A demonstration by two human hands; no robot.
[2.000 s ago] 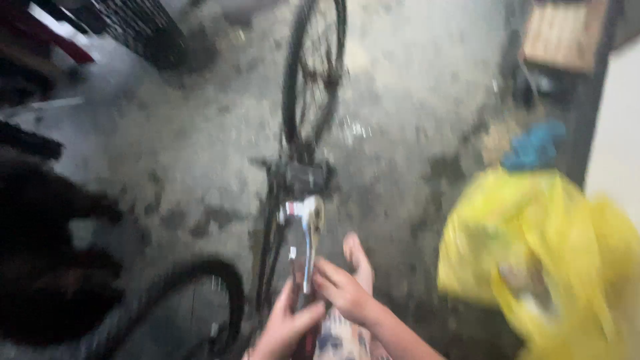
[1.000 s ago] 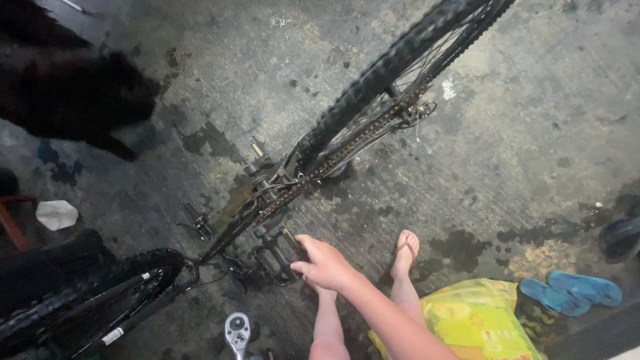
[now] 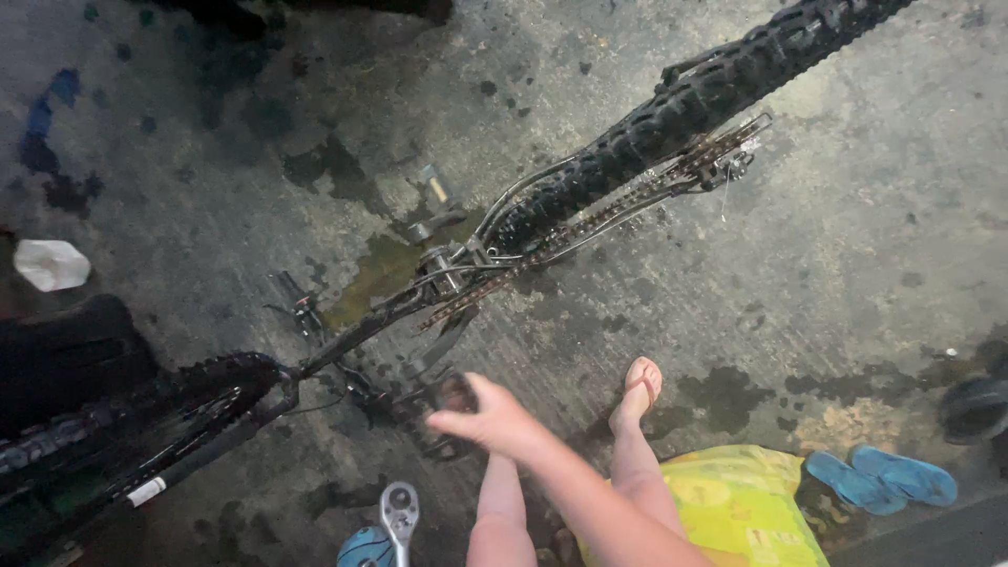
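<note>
My right hand [image 3: 496,417] reaches in from the bottom right, its thumb and fingers around a dark bicycle pedal [image 3: 447,402]; blur hides the exact contact. The bicycle's crankset and chain [image 3: 504,276] lie just above, beside the knobby rear tire [image 3: 630,150]. A second pedal [image 3: 435,186] sticks out on the far side of the frame. At the bottom edge, the head of a silver ratchet wrench [image 3: 400,508] shows, with its handle cut off by the view. My left hand is out of view.
A yellow plastic bag [image 3: 732,496] lies beside my leg, with blue flip-flops [image 3: 882,479] to its right. Another wheel [image 3: 213,402] is at left. A whitish object [image 3: 52,264] lies on the stained concrete floor [image 3: 866,236].
Two seconds ago both hands were together at a silver tool; now only my right hand shows, at the pedal. The view has shifted greatly since then.
</note>
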